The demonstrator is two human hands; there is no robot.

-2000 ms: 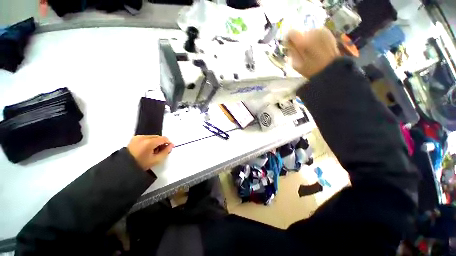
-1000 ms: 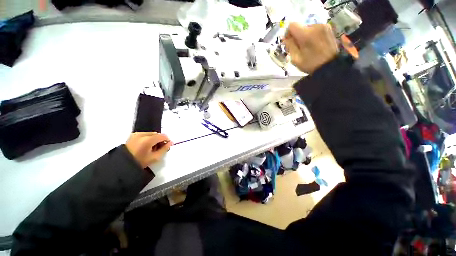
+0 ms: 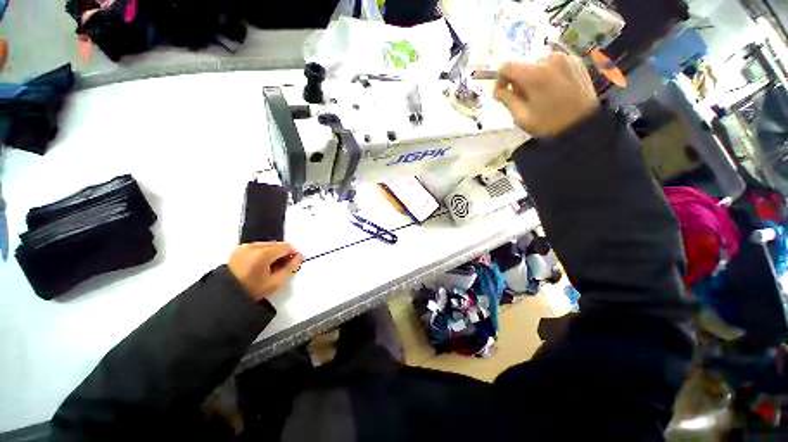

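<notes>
The white sewing machine (image 3: pixel 419 155) marked JGPK stands across the table. My left hand (image 3: pixel 263 269) is at its near left, on the table, fingertips pinched on the end of a dark thread (image 3: pixel 337 249). The thread runs right, past the snips (image 3: pixel 374 230), towards the phone. A black fabric piece (image 3: pixel 264 211) lies beside the machine head, its near end at my left hand. My right hand (image 3: pixel 549 93) is raised at the right end of the machine top, fingers curled together; whether it holds anything is not visible. The needle is too small to make out.
A black panel stack (image 3: pixel 86 237) lies on the white table (image 3: pixel 186 129) at left. The phone (image 3: pixel 415 198) and a white motor box (image 3: pixel 484 197) are under the arm. A plastic bag (image 3: pixel 380 47) is behind. Fabric heaps (image 3: pixel 458 311) are below the table edge.
The view has shifted slightly. My right hand stays raised by the machine top, with small changes in its pose. My left hand keeps its pinch beside the fabric piece.
</notes>
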